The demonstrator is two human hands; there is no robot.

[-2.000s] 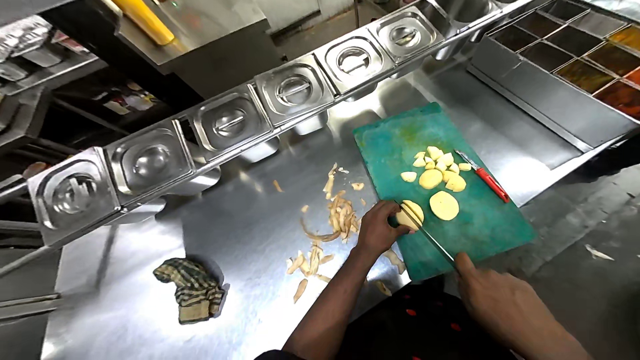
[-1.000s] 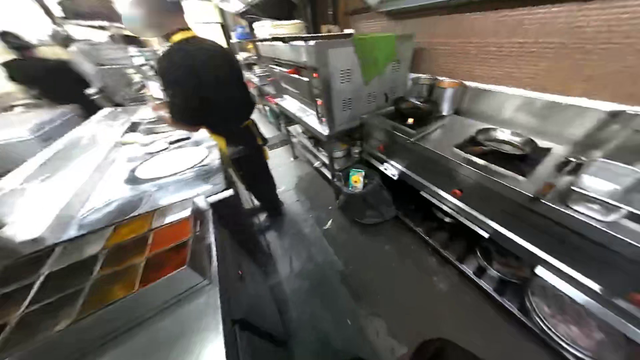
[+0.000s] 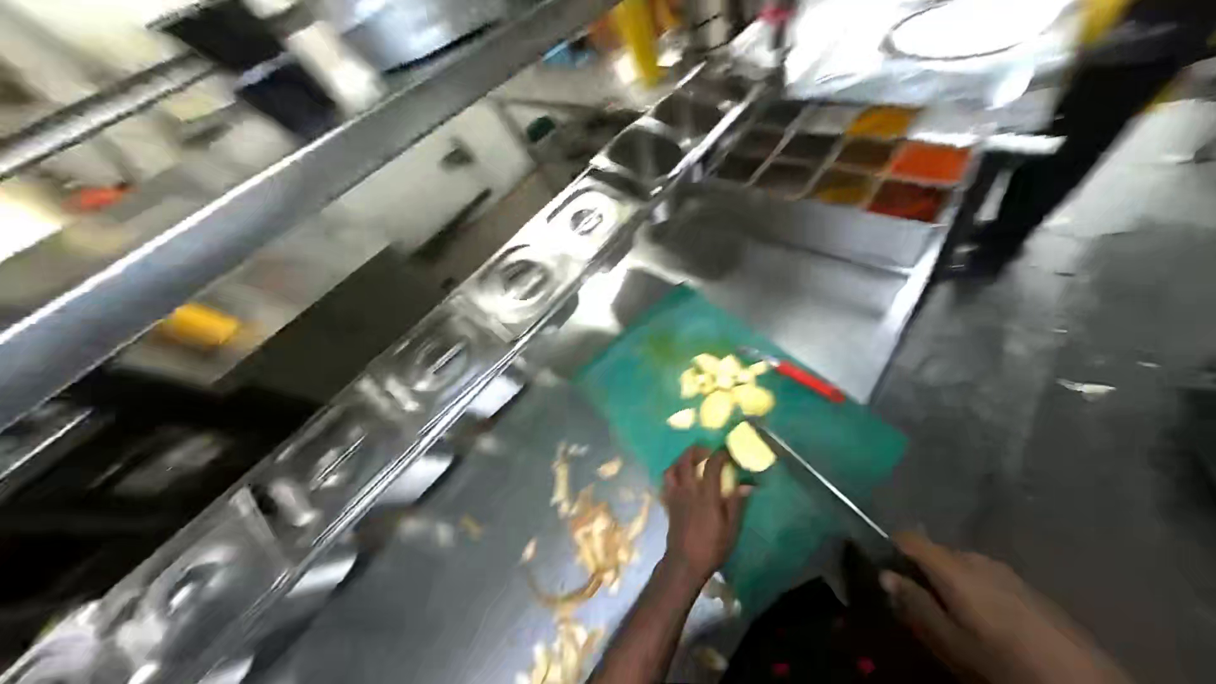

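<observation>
My left hand (image 3: 701,499) grips a peeled potato piece (image 3: 722,475) at the left side of a green cutting board (image 3: 807,494). In my right hand (image 3: 978,598) is the dark handle of a kitchen knife (image 3: 826,483); its blade points up and left over the board, the tip close to a cut potato half (image 3: 750,446). Potato chunks (image 3: 722,380) lie in a small heap beyond my left hand. Beside them rests a red-handled peeler or small knife (image 3: 807,380); its kind is unclear. The view is blurred.
Peelings (image 3: 598,541) are scattered on the steel counter (image 3: 427,589) left of the board. Lidded steel containers (image 3: 522,277) line the counter's far edge. A spice tray (image 3: 883,157) stands beyond the board. At the upper right, a person's dark-clothed leg (image 3: 1073,142) shows beside another worktop.
The view has swung from the aisle and stove back to the board. Against two seconds ago, the knife blade is apart from the potato under my left hand.
</observation>
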